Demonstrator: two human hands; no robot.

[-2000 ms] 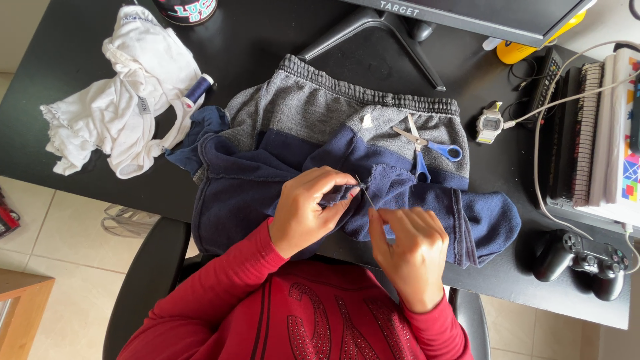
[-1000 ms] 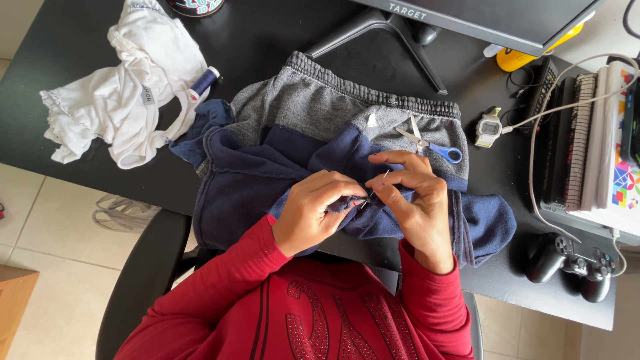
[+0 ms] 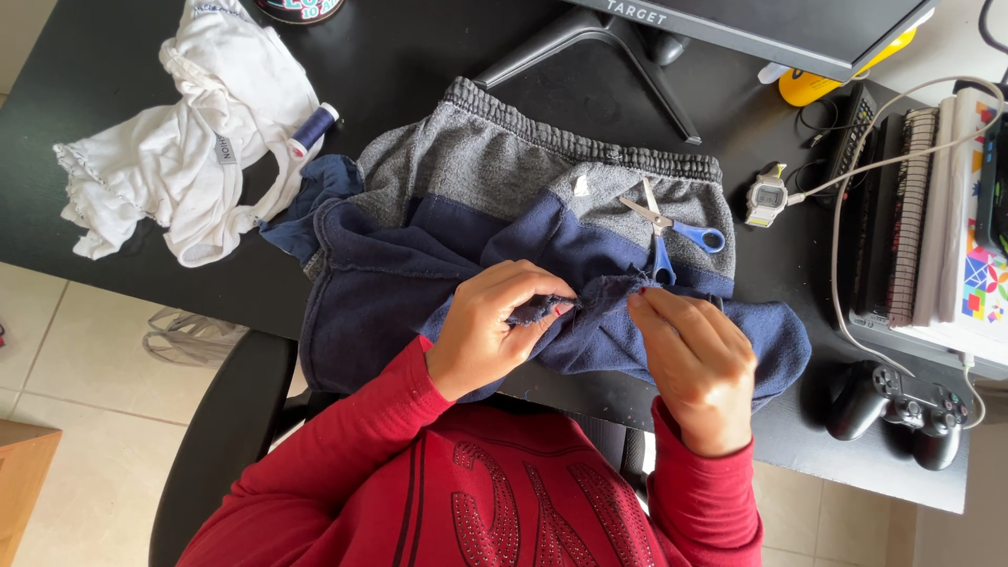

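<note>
Grey and navy fleece shorts (image 3: 441, 244) with an elastic waistband lie spread on the black desk. My left hand (image 3: 504, 323) pinches a gathered edge of the navy fabric. To its right, my right hand (image 3: 697, 362) has its thumb and fingertips closed on the same fabric's frayed edge; whether a needle is in them cannot be told. Just above the right hand, scissors (image 3: 661, 224) with blue handles rest partly open on the shorts. A small white scrap (image 3: 581, 186) lies left of them. A spool of dark blue thread (image 3: 315, 128) lies by a white garment (image 3: 228, 94).
A monitor stand (image 3: 598, 35) stands behind the shorts. Right of them are a digital watch (image 3: 766, 197), a looping cable, a remote control (image 3: 854, 142), upright notebooks (image 3: 917, 213) and a black game controller (image 3: 902, 409). A tin (image 3: 301, 6) sits at the top edge.
My hands were close together a second ago; my right hand has moved to the right, apart from the left. A thin needle showed at the right fingers earlier.
</note>
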